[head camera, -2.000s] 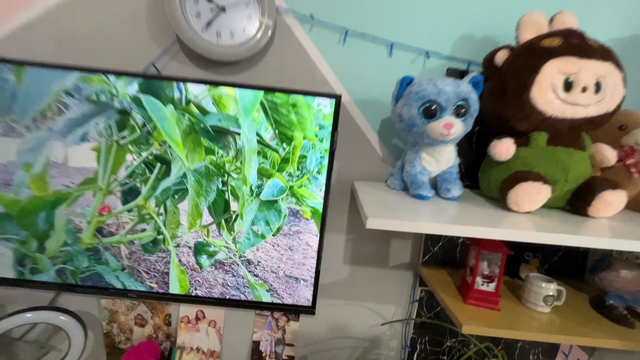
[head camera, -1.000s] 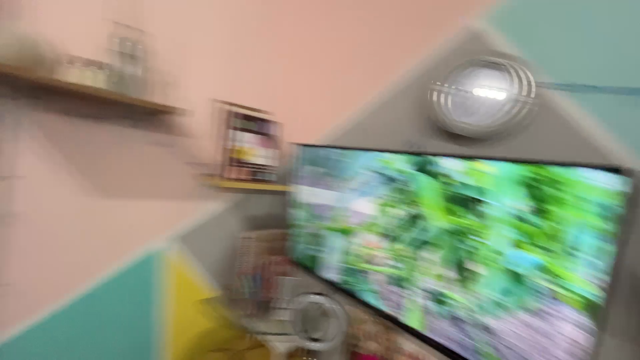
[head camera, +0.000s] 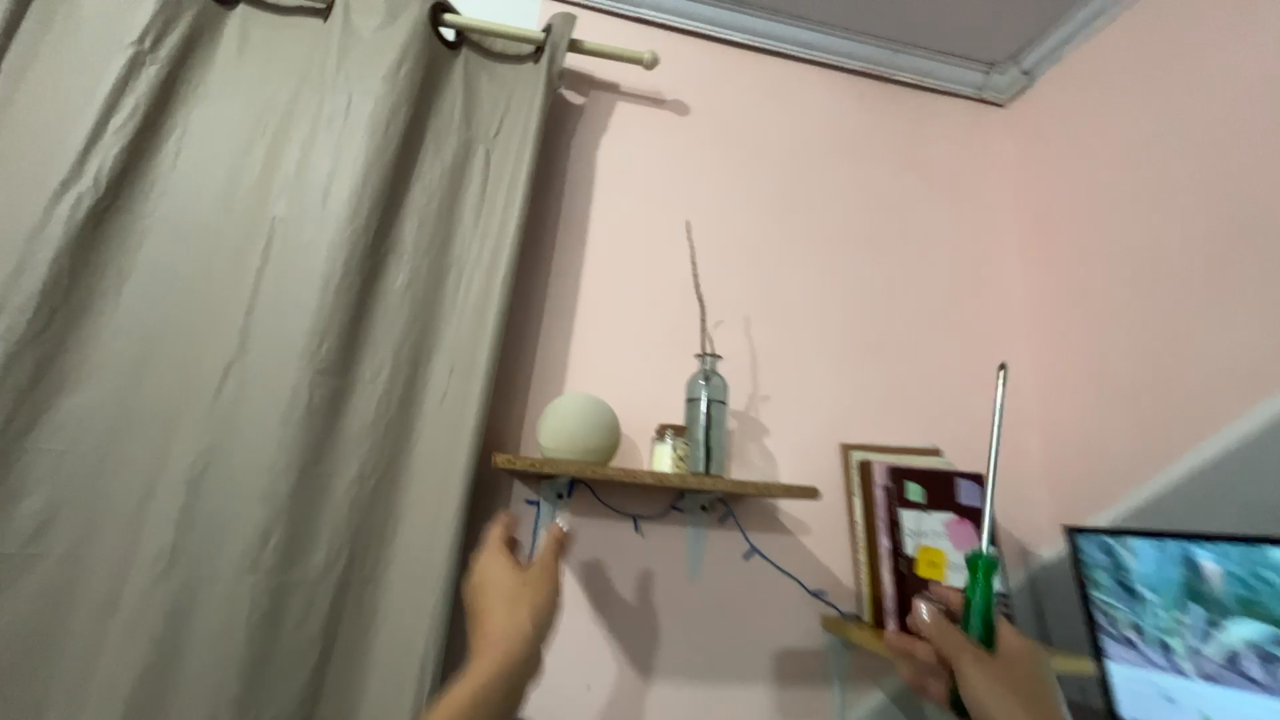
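Note:
My right hand (head camera: 985, 660) grips a screwdriver (head camera: 980, 600) by its green handle, its metal shaft pointing up. Just below the left end of a wooden wall shelf (head camera: 740, 487), my left hand (head camera: 512, 590) is raised with fingers apart and nothing in it; whether it touches the bracket (head camera: 556, 490) cannot be told. On the shelf stand a pale round globe (head camera: 579, 429), a small glass jar (head camera: 669, 450) and a glass bottle (head camera: 707, 425) holding a thin dry twig (head camera: 697, 280). A blue string with small clips (head camera: 790, 577) hangs under the shelf.
A beige curtain (head camera: 250, 350) hangs from a wooden rod (head camera: 610, 52) at the left. Behind my right hand, books or notebooks (head camera: 905, 500) stand on a lower wooden shelf (head camera: 850, 632). A television (head camera: 1190, 620) is at the lower right.
The view has swung far to the left, from the television and clock to the curtain and shelf. Both hands and the screwdriver are now visible; neither earlier frame shows them.

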